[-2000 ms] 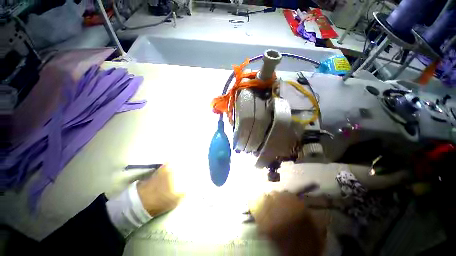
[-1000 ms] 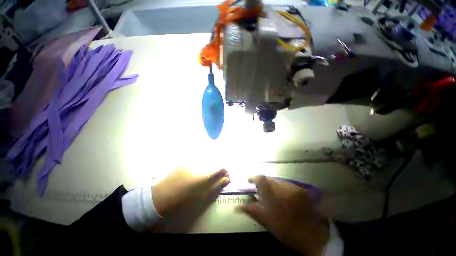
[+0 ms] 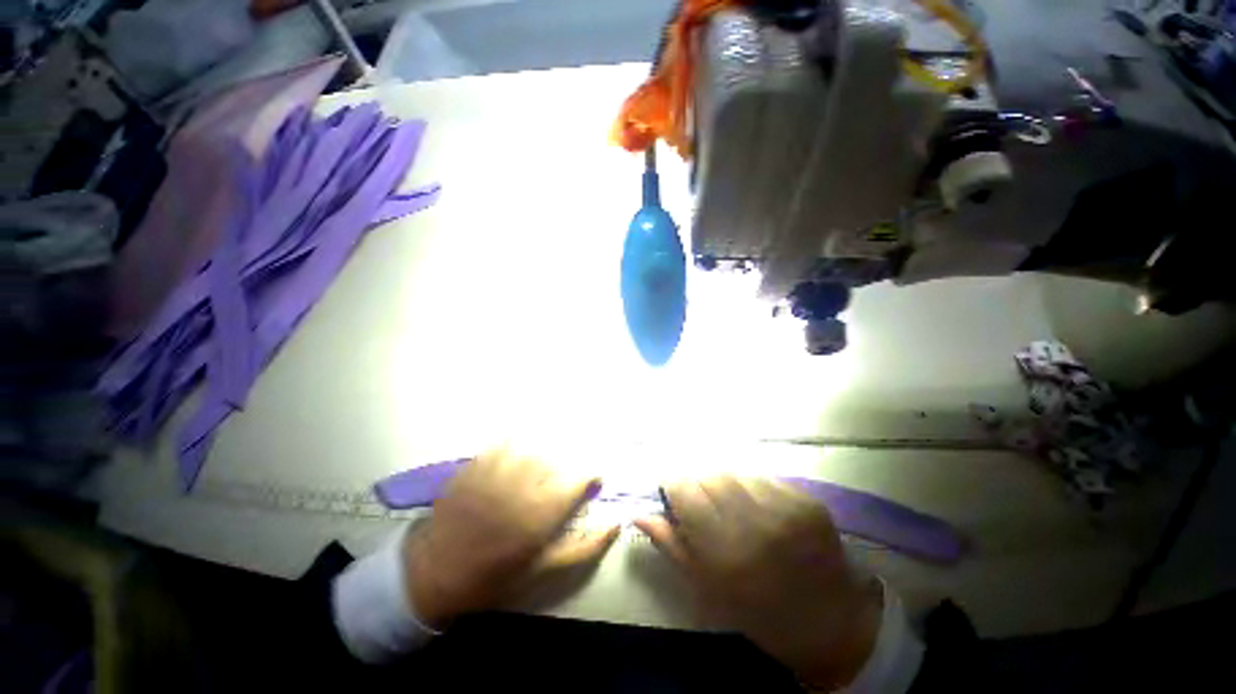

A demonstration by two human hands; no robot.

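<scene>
A purple fabric strip lies across the front of the pale table, along the printed tape scale. My left hand holds it left of its middle, with a short end showing past the hand. My right hand holds it close by on the right, with the other end curving out to the right. The fingertips of both hands nearly meet, and the strip between them is washed out by glare. A loose pile of purple strips lies at the left.
The sewing machine head stands right of centre with an orange cloth tie. A blue teardrop-shaped bulb hangs before it. A black-and-white printed scrap lies at the right. A trough is behind the table.
The view has tilted down. My hands have come together at the front edge, and the purple strip now spans both, with its ends showing at each side.
</scene>
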